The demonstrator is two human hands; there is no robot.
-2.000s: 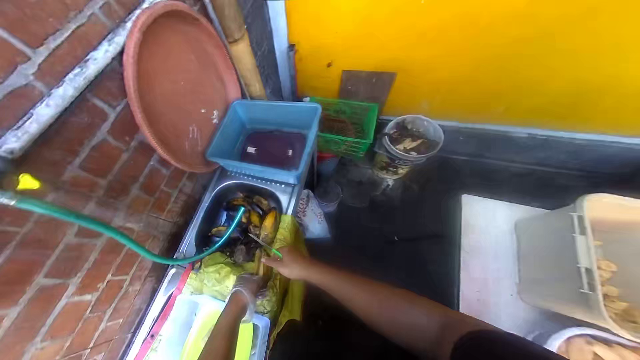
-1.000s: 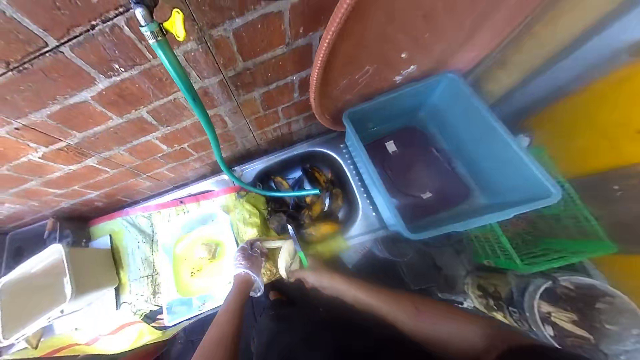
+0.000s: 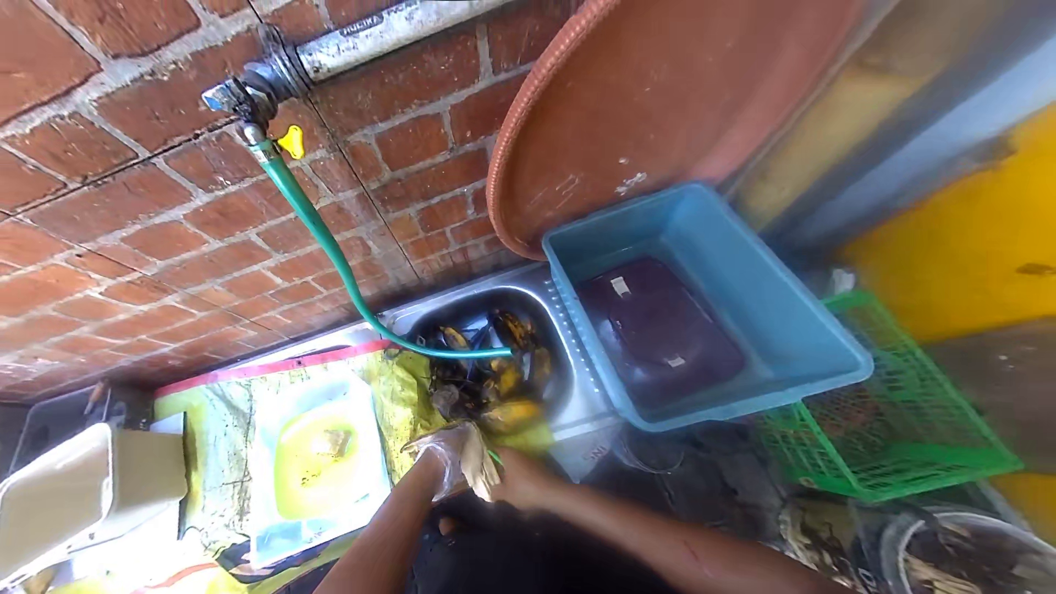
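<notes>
At the near edge of a metal sink [image 3: 577, 404], my left hand [image 3: 445, 466], in a clear plastic glove, holds a pale peeled piece, probably banana [image 3: 477, 464]. Close against it on the right is my right hand [image 3: 520, 478], its fingers closed on a green-handled knife [image 3: 495, 456]; the blade is not clear. Ripe yellow bananas [image 3: 511, 412] and dark peels lie in the basin. A green hose [image 3: 330, 247] runs from the wall tap [image 3: 247, 97] and ends over them. Left of the sink, a tray [image 3: 379, 462] with yellow contents stands on a yellow plastic sheet [image 3: 219, 454].
A blue plastic tub [image 3: 742, 289] stands on the sink's right side, with a large reddish round tray [image 3: 660, 107] behind it against the brick wall. Lower right are a green crate [image 3: 916, 412] and a bucket of scraps [image 3: 973, 553]. A beige container [image 3: 148, 478] stands at far left.
The view has swung strongly toward the brick wall and the tap. Both hands stay together by the sink's near edge.
</notes>
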